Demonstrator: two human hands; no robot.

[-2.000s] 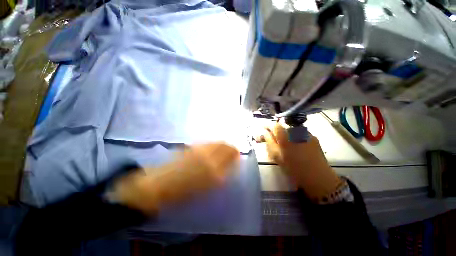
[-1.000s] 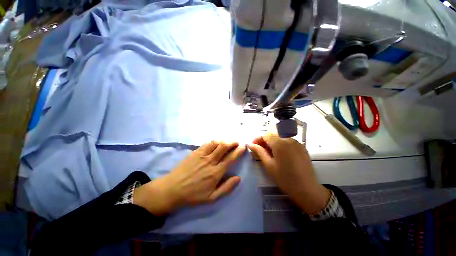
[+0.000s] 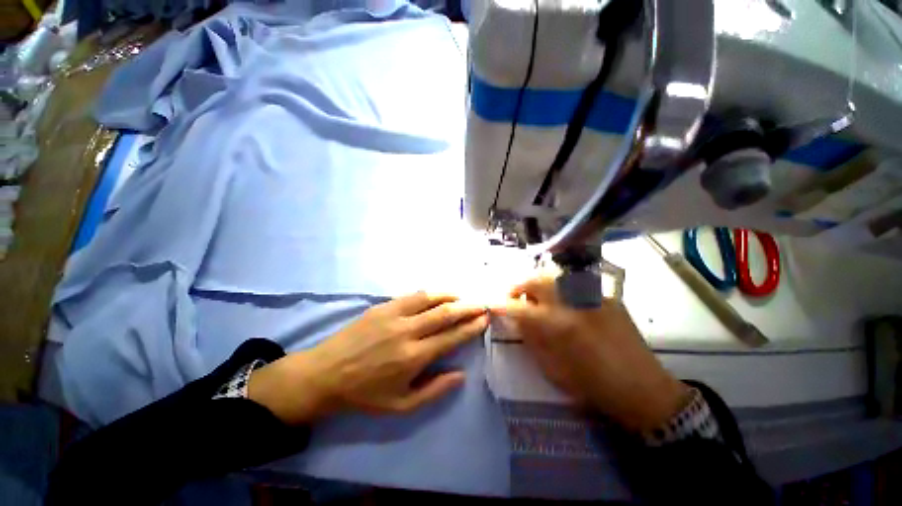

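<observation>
A light blue shirt (image 3: pixel 287 198) lies spread and wrinkled left of the needle, with a long edge line running across it. My left hand (image 3: pixel 376 361) lies flat on the cloth, fingers pointing right to its edge. My right hand (image 3: pixel 593 356) is bent at the cloth's right edge, fingertips close to my left fingertips. Whether the right fingers pinch the cloth is lost in glare. The sewing machine head (image 3: pixel 554 109) stands above, with its presser foot (image 3: pixel 509 233) just beyond my fingertips.
Snips with blue and red handles (image 3: pixel 736 262) and a tan-handled tool (image 3: pixel 717 301) lie right of the needle. A dark metal box (image 3: pixel 883 366) is at the right end. A printed ruler (image 3: pixel 554 435) runs along the front edge. A brown surface (image 3: pixel 45 217) is at left.
My left hand has come to lie flat on the cloth since the oldest frame. My right hand has drawn slightly back from the needle area. The cloth is nearly unchanged; the view has shifted a little.
</observation>
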